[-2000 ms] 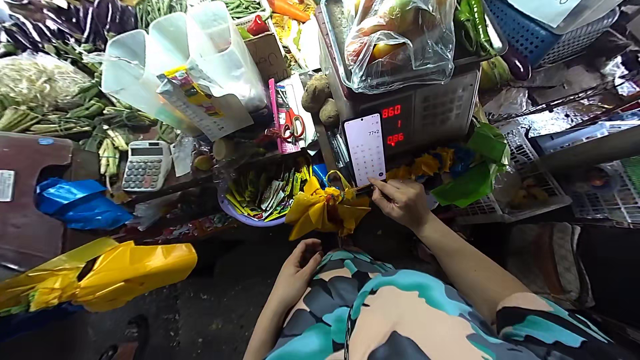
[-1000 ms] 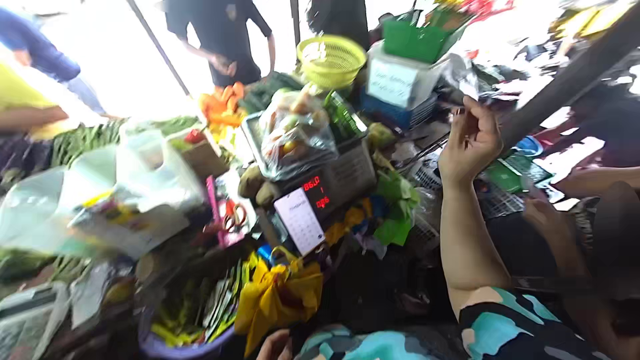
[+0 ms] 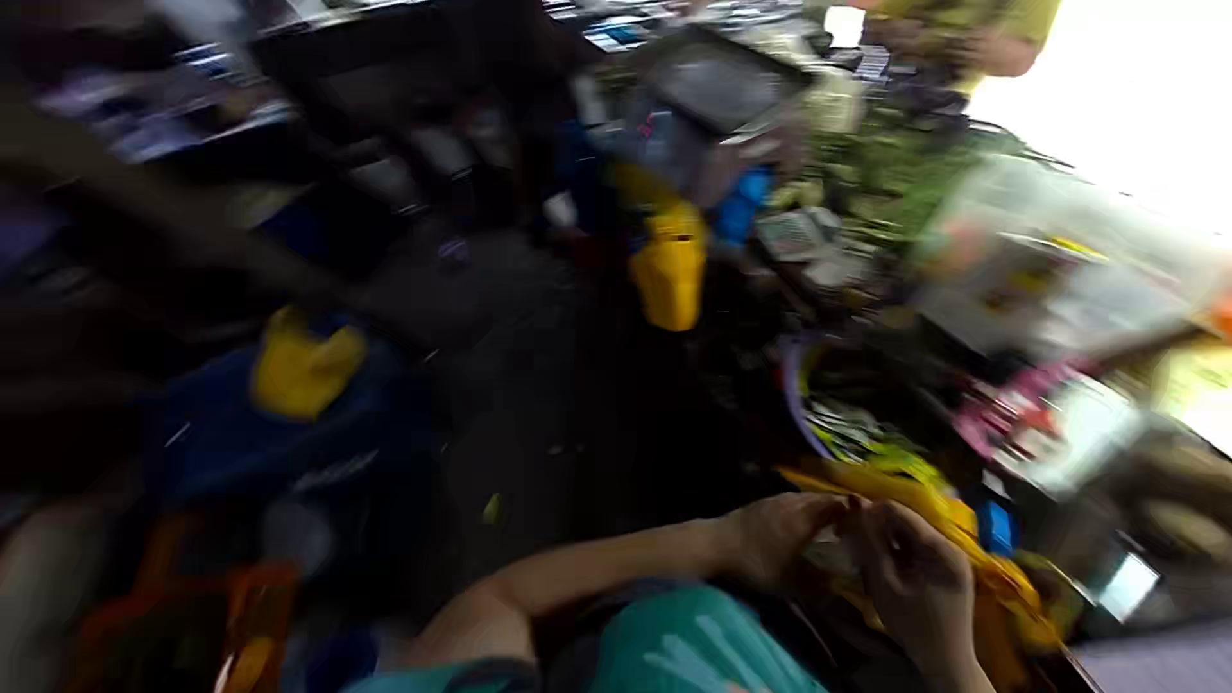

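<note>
My left hand [image 3: 784,534] and my right hand [image 3: 910,568] are close together at the lower right, over a yellow plastic bag [image 3: 938,500]. Blur hides whether their fingers hold the bag or something small. A round purple-rimmed basin [image 3: 797,395] with yellow-green packets stands just beyond them. To the right of my hands lies a phone [image 3: 1128,587] with a lit screen. A pink-edged tray [image 3: 1020,414] holds something red.
Clear plastic containers [image 3: 1049,241] stand at the upper right beside green vegetables [image 3: 885,173]. Another yellow bag [image 3: 671,260] hangs near a blue bag [image 3: 743,204]. Dark floor [image 3: 510,385] lies left of the stall. An orange crate [image 3: 260,587] stands at the lower left.
The view has swung strongly to the left. My right hand, raised at the right a second ago, is now low beside my left hand at the yellow bag.
</note>
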